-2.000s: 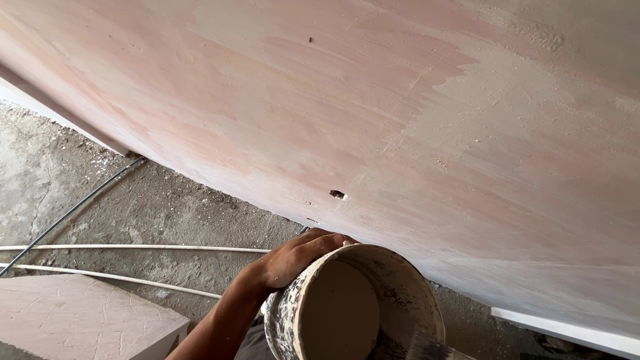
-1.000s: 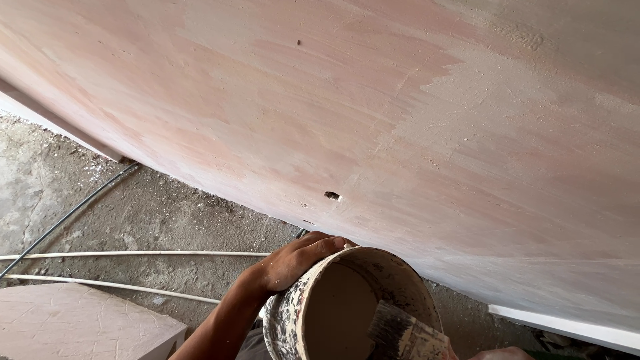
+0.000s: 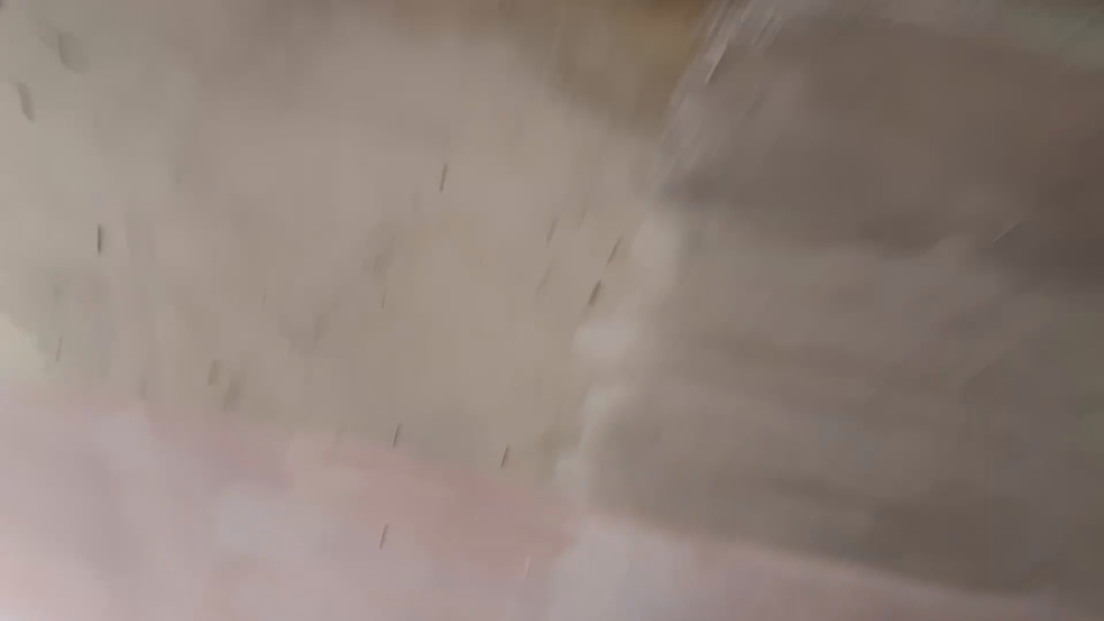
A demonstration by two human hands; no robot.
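A plastered wall (image 3: pixel 388 259) fills the whole head view, blurred by motion. Grey-beige coating covers its upper part, and a pinkish stretch (image 3: pixel 345 526) runs along the bottom. Small dark specks are smeared into streaks on the left half. Neither my left hand nor my right hand shows, and the bucket and the brush are out of view too.
A pale, uneven line, perhaps a wall corner (image 3: pixel 604 336), slants from the top right of centre down to the pink part. To its right lies a darker grey-brown wall surface (image 3: pixel 862 345).
The view has swung far away to another stretch of wall. My left hand on the bucket, the brush in it, and the floor with the cables have all left the picture.
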